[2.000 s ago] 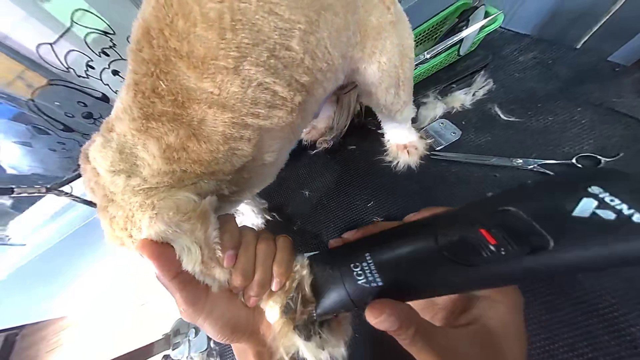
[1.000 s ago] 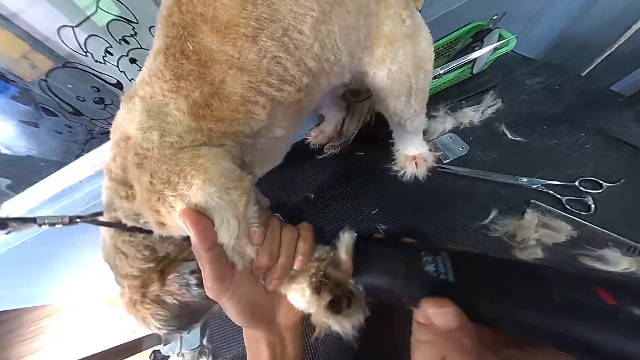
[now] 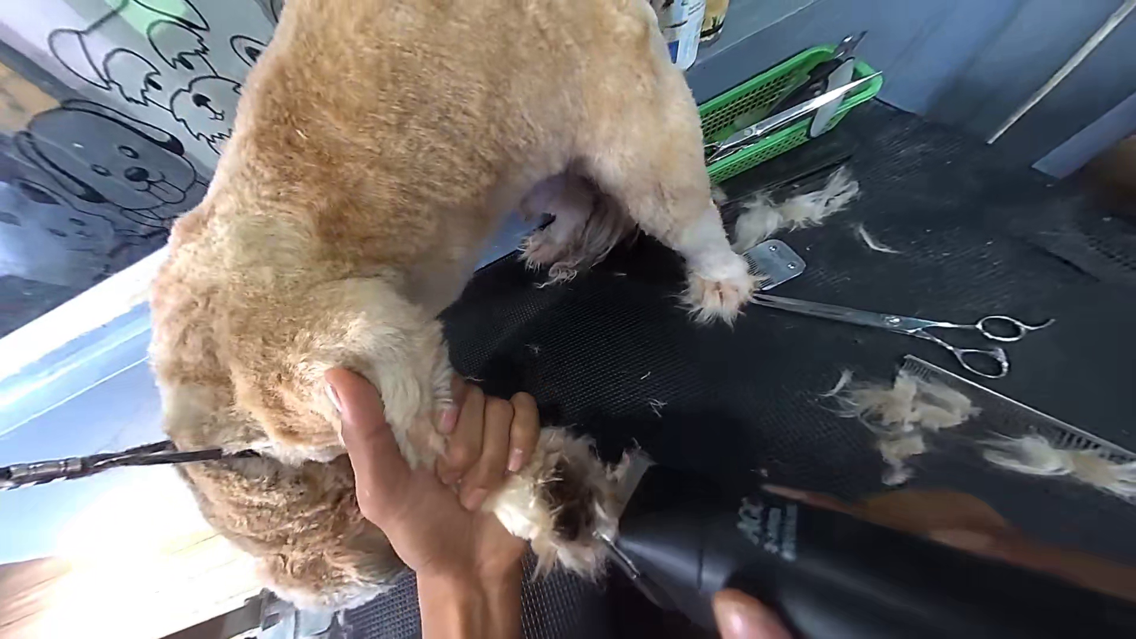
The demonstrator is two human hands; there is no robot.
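A tan dog (image 3: pixel 461 133) with short-clipped fur stands on a black textured mat. My left hand (image 3: pixel 444 479) is wrapped around one of its front legs, with the shaggy paw (image 3: pixel 568 501) sticking out past my fingers. From the lower right, my right hand (image 3: pixel 923 532) holds a black cordless Andis clipper (image 3: pixel 799 559), and the clipper hides much of that hand. The clipper's blade end meets the fur of the paw. The dog's head (image 3: pixel 302 524) hangs low at the lower left, its face hidden.
Shears (image 3: pixel 896 321) lie near a hind paw, beside a metal clipper blade (image 3: pixel 775 264). A comb (image 3: pixel 1021 399) and cut fur tufts (image 3: pixel 910 408) are at the right. A green basket (image 3: pixel 763 164) holds scissors. A dark leash with a metal fitting (image 3: pixel 67 470) runs to the dog's neck.
The clipper has gone from the paw's near side, over my left hand, to the right of the paw. My left hand keeps its hold on the leg. The dog's head has come into view at the lower left.
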